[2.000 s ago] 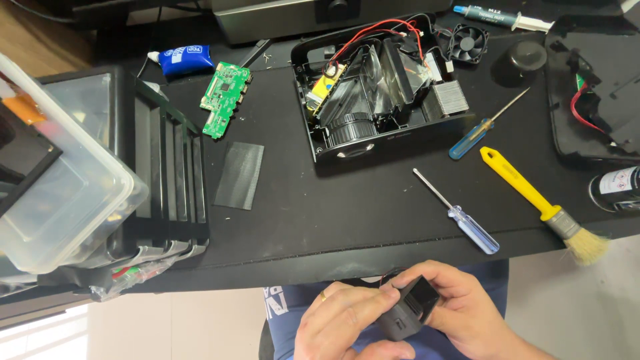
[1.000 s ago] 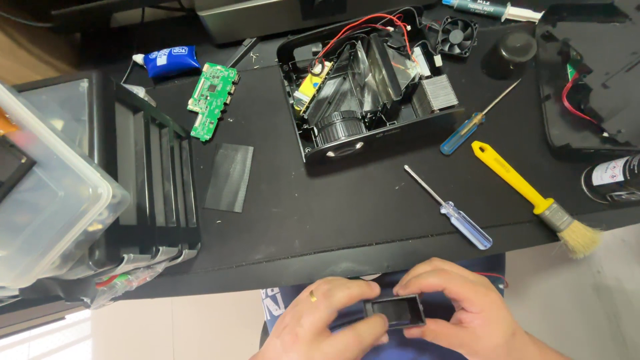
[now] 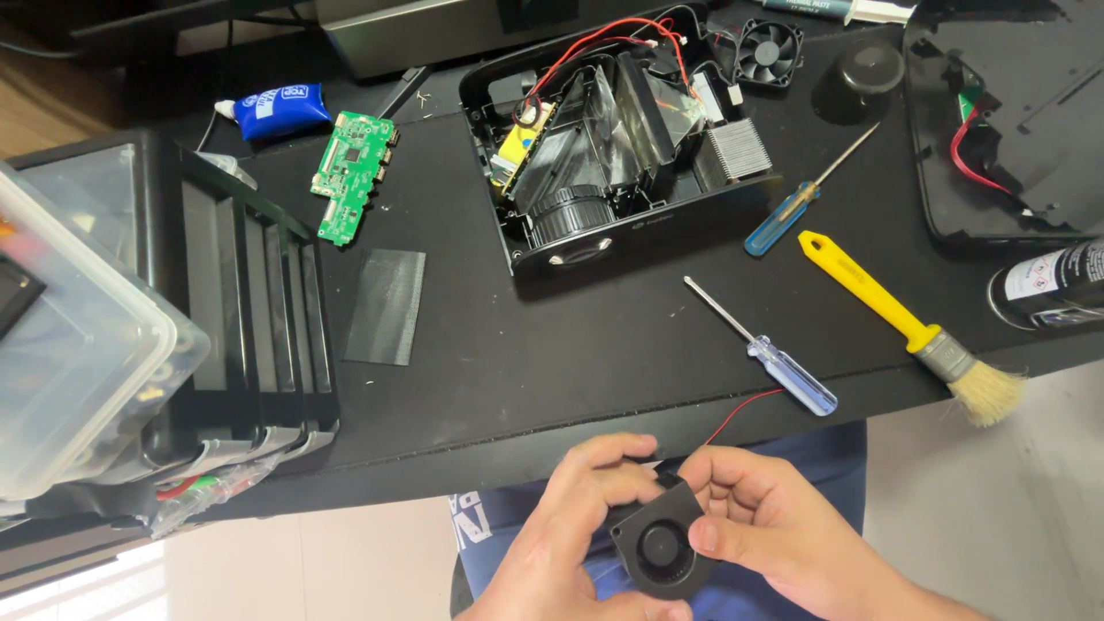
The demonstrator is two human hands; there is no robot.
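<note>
Both hands are over my lap, below the desk's front edge, around a black blower fan (image 3: pixel 662 545) whose round intake faces up. My left hand (image 3: pixel 573 526) grips it from the left, with fingers at its top and the thumb beneath. From the right, my right hand (image 3: pixel 768 517) holds it, the thumb on its face. A thin red wire (image 3: pixel 740 412) runs up from near the right fingers toward the clear-handled screwdriver (image 3: pixel 792 376) on the desk. Farther back stands an opened projector housing (image 3: pixel 638 228) with a lens, a heatsink and red wires showing.
Left are a black drawer unit (image 3: pixel 250 285), a clear plastic box (image 3: pixel 95 345), a green circuit board (image 3: pixel 354 177) and a blue tube (image 3: pixel 280 112). Right are a blue screwdriver (image 3: pixel 783 217), a yellow-handled brush (image 3: pixel 871 289), a small fan (image 3: pixel 768 53), a spray can (image 3: pixel 1048 289) and a black cover (image 3: pixel 1018 52).
The black part between my hands has been turned: a dark rectangular opening faced up a second ago, and the round intake faces up now. Both hands have shifted their hold on it.
</note>
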